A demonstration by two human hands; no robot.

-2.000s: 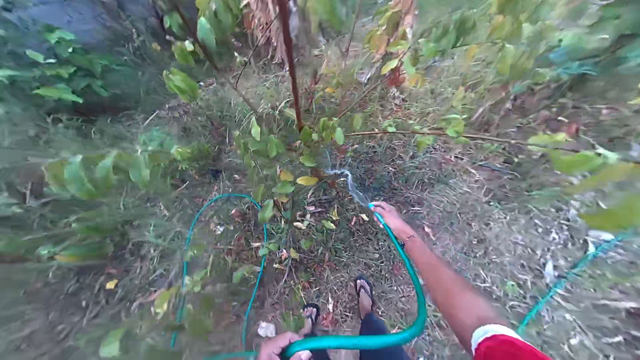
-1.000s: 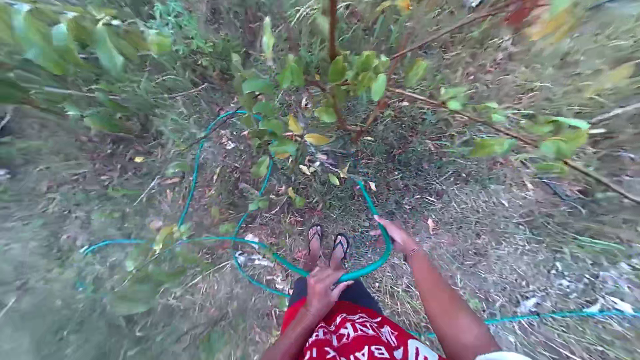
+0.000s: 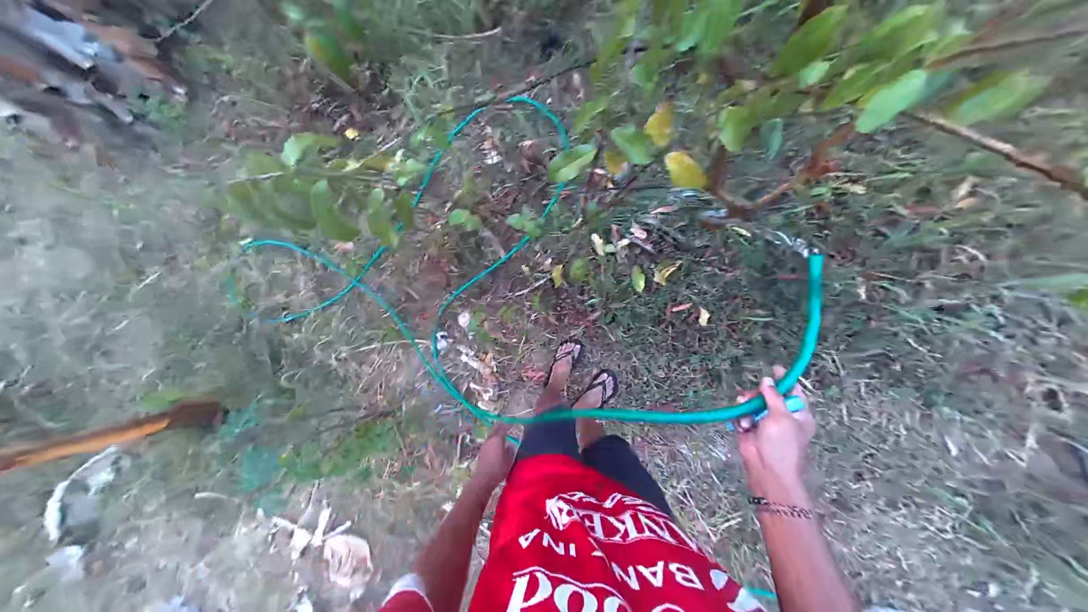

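Observation:
My right hand is closed around a green garden hose, with a light blue piece also in its grip. Past this hand the hose curves upward to its outlet end, where water comes out toward the base of a leafy shrub. My left hand hangs low beside my left thigh, close to the hose; its fingers are blurred, and whether it holds the hose is unclear. From there the hose runs left across the ground in loops.
Leafy branches reach over the upper right. A brown stick or branch lies at left, and dry debris at the upper left. My feet in flip-flops stand on grass and dry litter, near the looped hose.
My right hand has moved from near the hose's outlet end to farther back along it. My left hand, earlier on the hose in front of my body, is now lower at my left side.

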